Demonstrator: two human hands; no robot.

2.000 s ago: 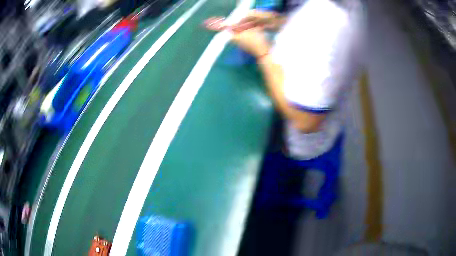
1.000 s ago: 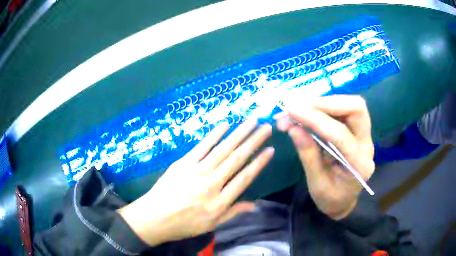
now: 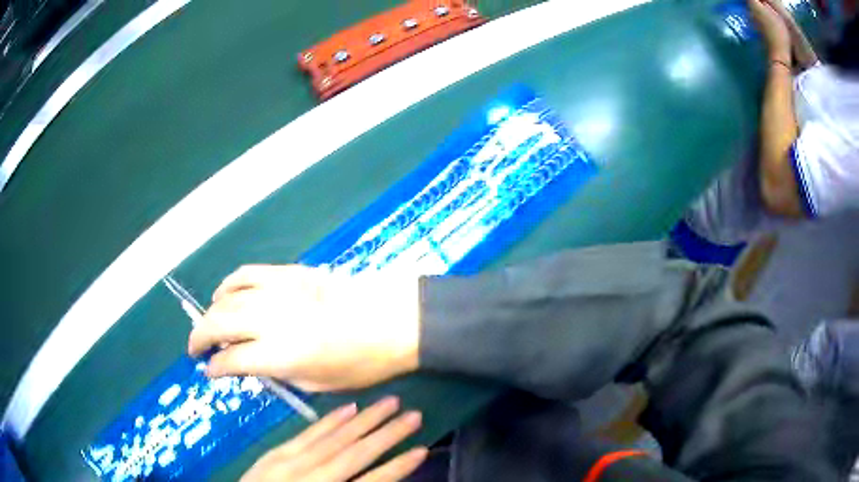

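Observation:
The blue ring sheet (image 3: 363, 247) lies diagonally on the green work surface, with rows of white arcs and strong glare. My right hand (image 3: 301, 325) is over its middle and holds the slim silver tweezers (image 3: 294, 399) like a pen. The tweezers' tip points up-left, over the green surface beyond the sheet. Whether a ring is at the tip is too small to tell. My left hand (image 3: 344, 450) is at the bottom edge, partly cut off, with its fingers extended near the sheet's lower edge. An orange-red carrier block (image 3: 394, 40) with a row of silver round parts lies beyond the white band.
The green work surface (image 3: 650, 113) carries a wide white band (image 3: 235, 179) and a thinner one at upper left. Another person's arm (image 3: 777, 141) and white sleeve are at upper right. A blue object (image 3: 11, 463) is cut off at lower left.
My right hand with the tweezers has moved left, across and above my left hand. My left hand has moved down, partly out of view. The view has shifted, and the orange-red block now shows at the top.

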